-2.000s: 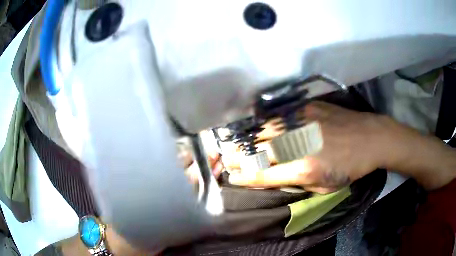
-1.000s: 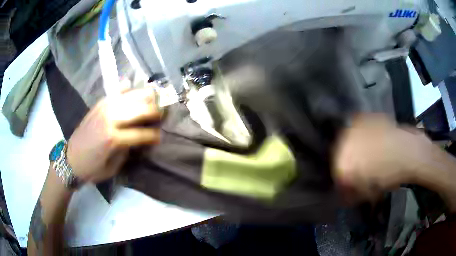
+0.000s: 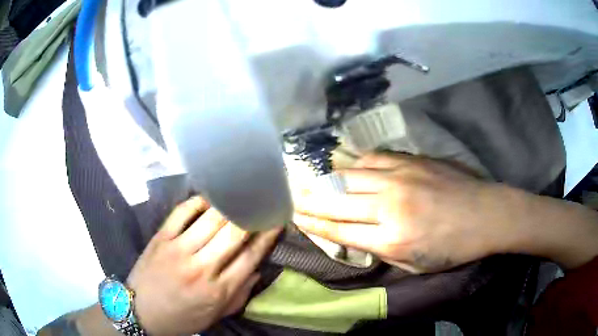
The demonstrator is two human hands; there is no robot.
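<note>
A dark brown ribbed panel (image 3: 98, 177) lies under the machine head, with a yellow-green piece (image 3: 315, 303) at its near side. A pale beige piece (image 3: 357, 256) shows beside my right hand. My left hand (image 3: 203, 269), with a watch at the wrist, lies on the dark cloth left of the needle area, fingers bent. My right hand (image 3: 400, 213) lies on the cloth, its fingers reaching under the tension knobs (image 3: 377, 125). The needle, presser foot and fingertips are hidden by the curved cover (image 3: 229, 144) and my hands. Whether either hand pinches cloth cannot be told.
The white machine head (image 3: 459, 39) fills the top. A blue tube (image 3: 85, 46) with a glowing white lamp (image 3: 121, 144) is at the left. A grey-green cloth piece (image 3: 39, 56) lies at the upper left on the white table (image 3: 33, 216). A red sleeve (image 3: 570, 302) shows lower right.
The machine head looks larger and closer. My right hand has moved left from the cloth's right side to the needle area. My left hand is lower and nearer the centre. The cloth is bunched closer to the head.
</note>
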